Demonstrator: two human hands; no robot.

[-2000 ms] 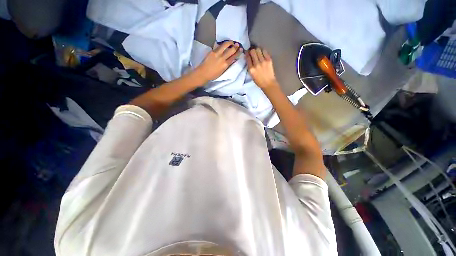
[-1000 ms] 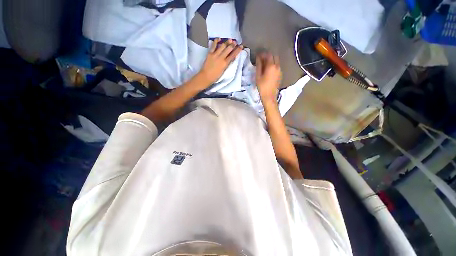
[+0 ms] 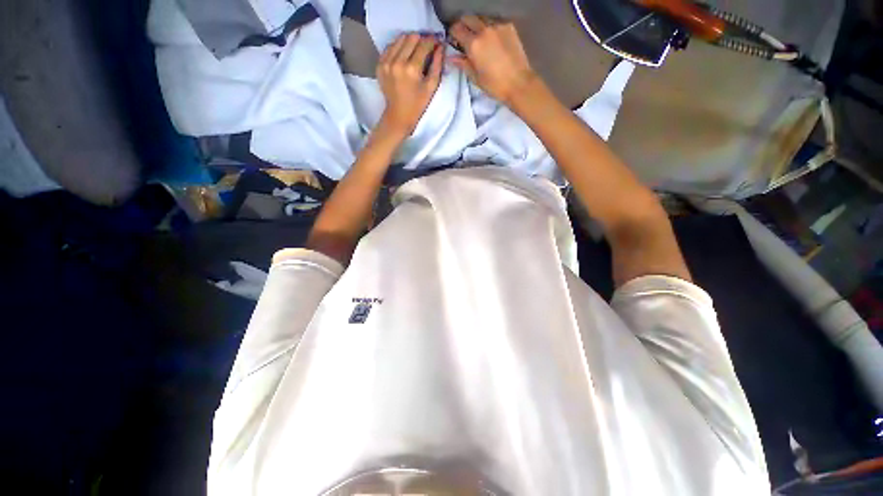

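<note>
The pale blue-white garment piece (image 3: 329,116) lies bunched on the grey ironing table (image 3: 726,121) in front of me, with grey and dark sections near its top. My left hand (image 3: 411,77) is closed on a dark-edged part of the cloth, fingers bent. My right hand (image 3: 489,56) is beside it, its fingertips pinching the same edge, almost touching the left fingers. What lies under the fingertips is partly hidden. The industrial iron (image 3: 629,29) stands to the right of my hands, its orange-brown handle cut by the top edge.
A ribbed hose (image 3: 755,44) runs from the iron to the right. A padded grey roll (image 3: 68,97) stands at the far left. Cloth scraps (image 3: 276,194) lie below the table's left side. A pale pipe (image 3: 823,300) runs down at the right.
The view has shifted, so iron and cloth sit higher in the picture. My right hand, apart from the left and blurred a second ago, is now back against it, pinching the cloth edge.
</note>
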